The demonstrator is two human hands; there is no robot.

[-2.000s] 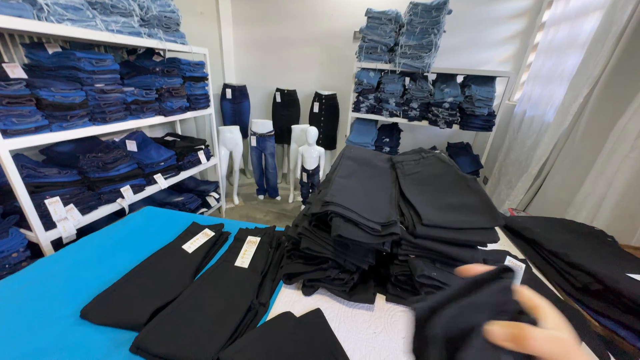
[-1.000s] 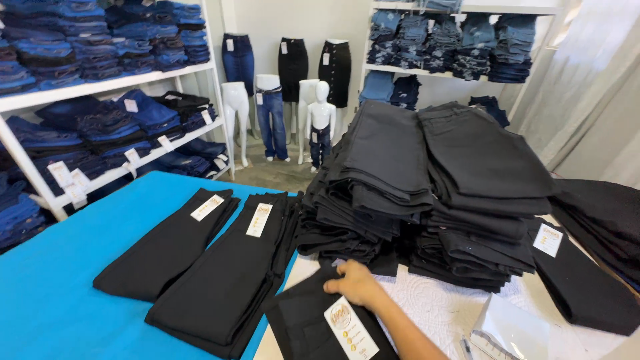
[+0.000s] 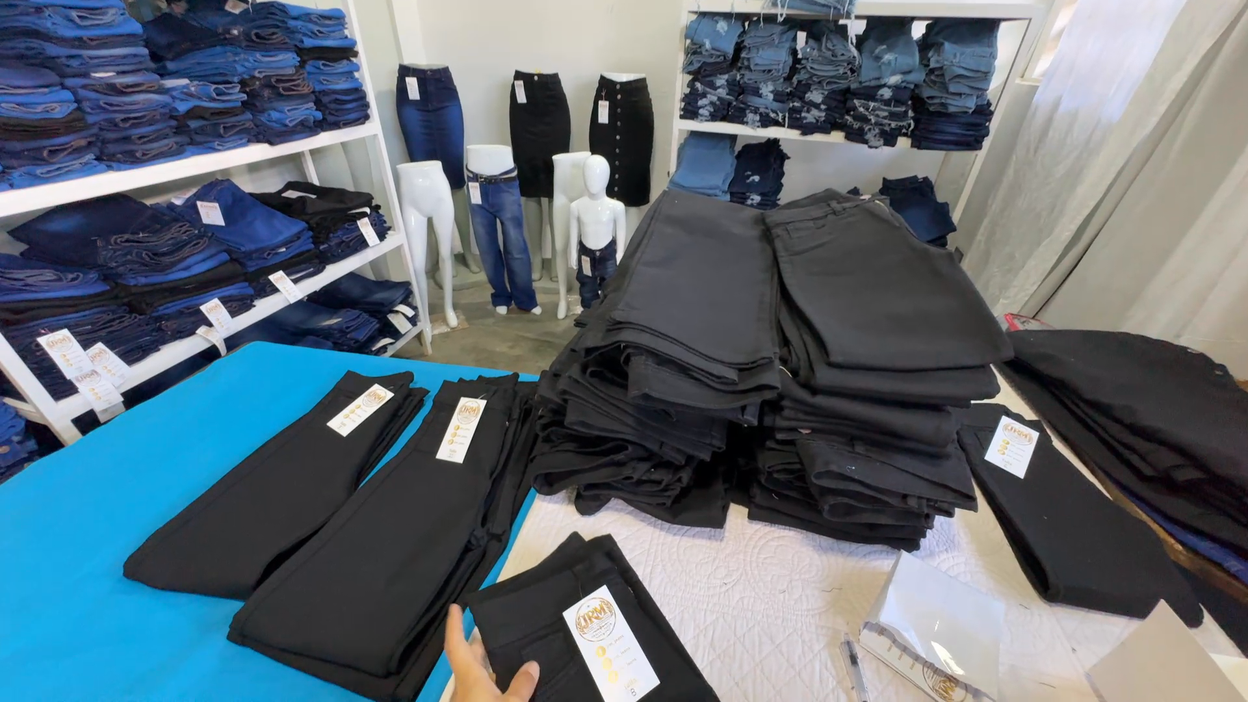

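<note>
At the bottom edge, my left hand point(image 3: 487, 668) holds the left edge of a folded pair of black trousers point(image 3: 546, 624), its thumb on top. A white hang tag point(image 3: 611, 643) with writing lies on that pair. My right hand is out of view. Tagged black trousers point(image 3: 278, 487) lie at the left, beside a second tagged black pair point(image 3: 390, 526) with more black cloth beneath. Behind my hand rise two tall stacks of folded black trousers, a left stack point(image 3: 692, 292) and a right stack point(image 3: 877, 292), side by side.
Blue cloth point(image 3: 88, 556) covers the table's left part, a white quilted cloth point(image 3: 760, 604) its right. A clear-topped tag box point(image 3: 931, 624), a pen point(image 3: 855, 671) and another tagged black pair point(image 3: 1072, 526) lie right. Shelves of jeans point(image 3: 195, 156) and mannequins point(image 3: 597, 214) stand behind.
My right hand, on the folded pair by its tag a second ago, has left the view. My left hand has come in at that pair's left edge. The pair lies lower in view.
</note>
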